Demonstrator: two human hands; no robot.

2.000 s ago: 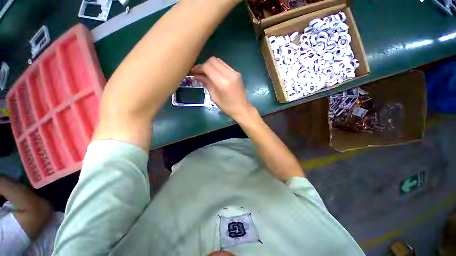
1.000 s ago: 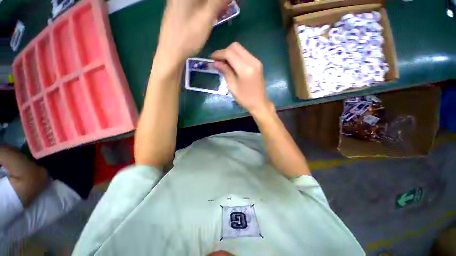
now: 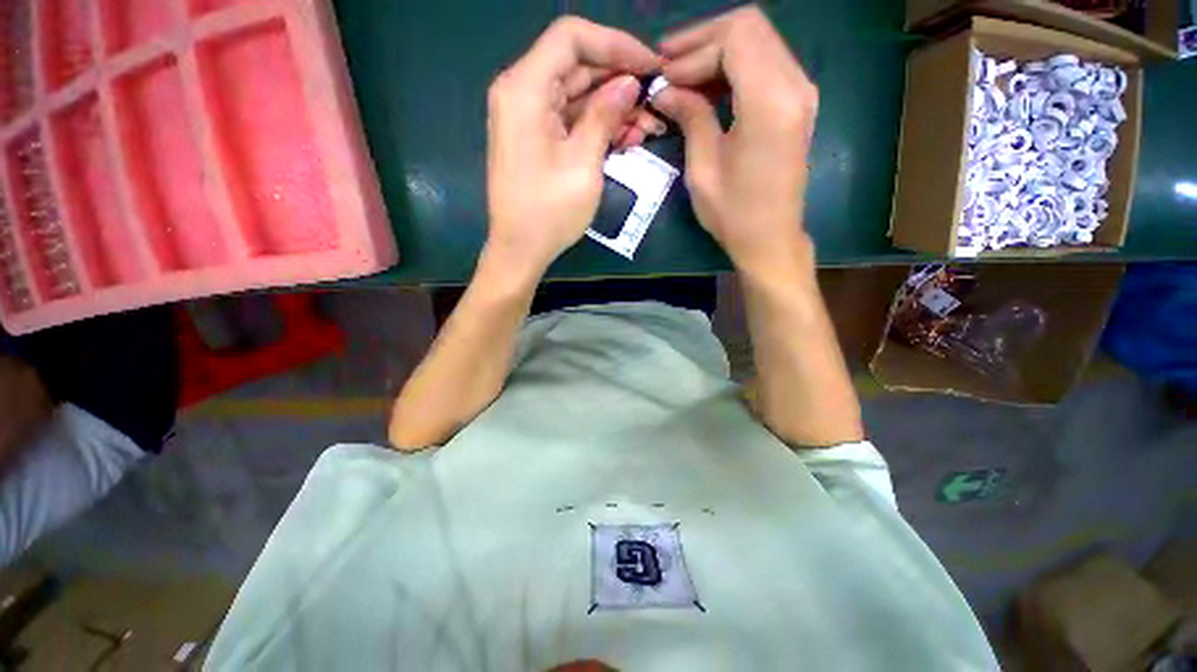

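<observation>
My left hand (image 3: 545, 138) pinches a small dark component (image 3: 643, 92) between thumb and fingers above the bench. My right hand (image 3: 751, 125) meets it fingertip to fingertip and pinches a small white part (image 3: 658, 88), which looks like a white ring, against the dark one. Whether the two parts are joined cannot be told. A white housing (image 3: 649, 210) with a dark window lies tilted on the green bench below and between my hands. Its left and upper parts are hidden by my left hand.
The pink parts tray (image 3: 370, 217) is at the left. The carton of white rings (image 3: 932, 145) is at the right, with another carton (image 3: 1011, 16) behind it. A lower carton (image 3: 1090, 341) with clear bags is below the bench edge. A person's white sleeve (image 3: 72, 466) shows lower left.
My left hand has come back from the far side of the bench to meet my right hand. My right hand has left the housing's edge and moved up and right. The view has shifted left.
</observation>
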